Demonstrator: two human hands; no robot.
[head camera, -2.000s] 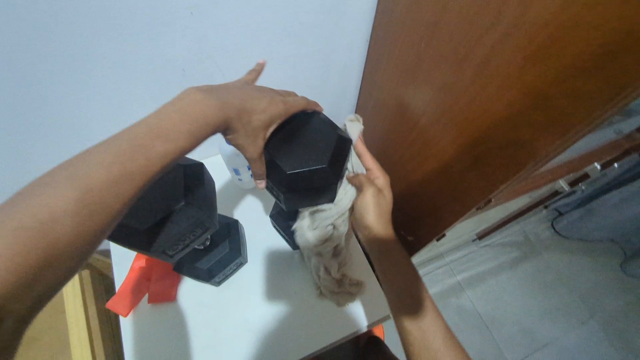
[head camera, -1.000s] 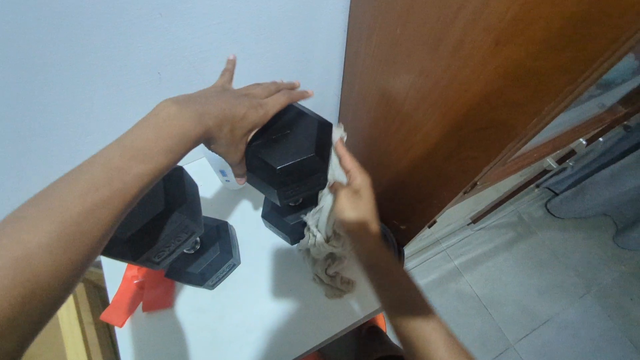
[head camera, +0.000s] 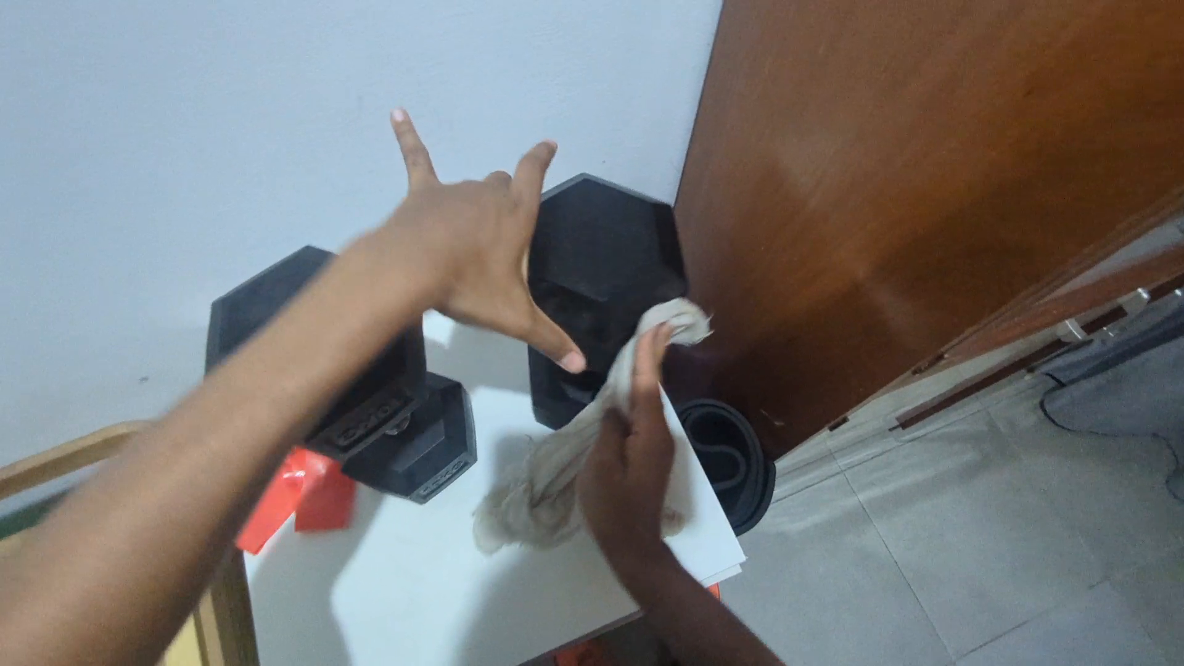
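Observation:
A black hex dumbbell (head camera: 606, 240) stands on end on a white tabletop (head camera: 416, 592), close to the wall. My left hand (head camera: 486, 245) is at its left side with fingers spread and the thumb across its lower part; whether it touches is unclear. In my right hand (head camera: 634, 444) is a crumpled pale cloth (head camera: 564, 472), whose upper end lies against or just in front of the dumbbell. A second black hex dumbbell (head camera: 416, 444) stands upright at the left, partly hidden behind my left forearm.
A red strip (head camera: 324, 495) lies beside the left dumbbell. Past the table's right edge is a rolled dark mat (head camera: 731, 462) on the tiled floor, near a brown wooden door (head camera: 906, 185). A wooden frame (head camera: 222, 592) stands at the lower left.
My left hand has come off the top of the right dumbbell to its left side. My right hand and the cloth have moved down from beside its top to in front of it.

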